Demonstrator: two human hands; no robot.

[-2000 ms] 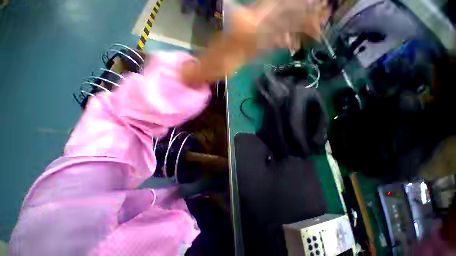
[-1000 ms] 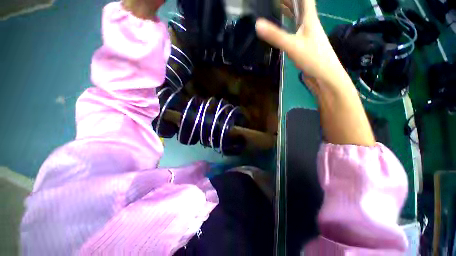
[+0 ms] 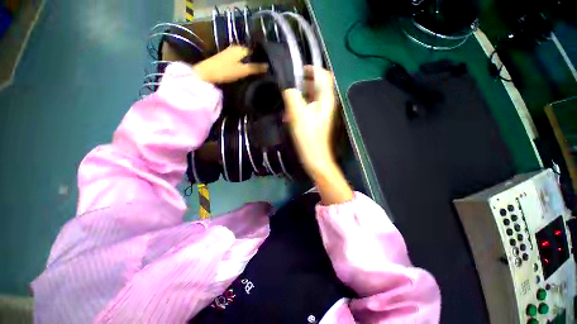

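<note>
My right hand [image 3: 311,114] is shut on the silvery double headband of a black gaming headset [image 3: 288,47], held over the carton of headsets [image 3: 209,154]. My left hand [image 3: 224,66] is at the headset's left side, its fingers by the dark ear cup; blur hides whether it grips it. The carton stands left of the bench, with rows of silvery bands showing around the held headset.
The black work mat [image 3: 411,149] lies on the green bench with a black cable end on it. The headset tester [image 3: 528,247] with red digits stands at the lower right. More headsets [image 3: 436,28] lie at the bench's far side.
Both hands have come down from the top edge of the view to the carton. The headset's bands now show in my right hand. The tester and more of the mat have come into view.
</note>
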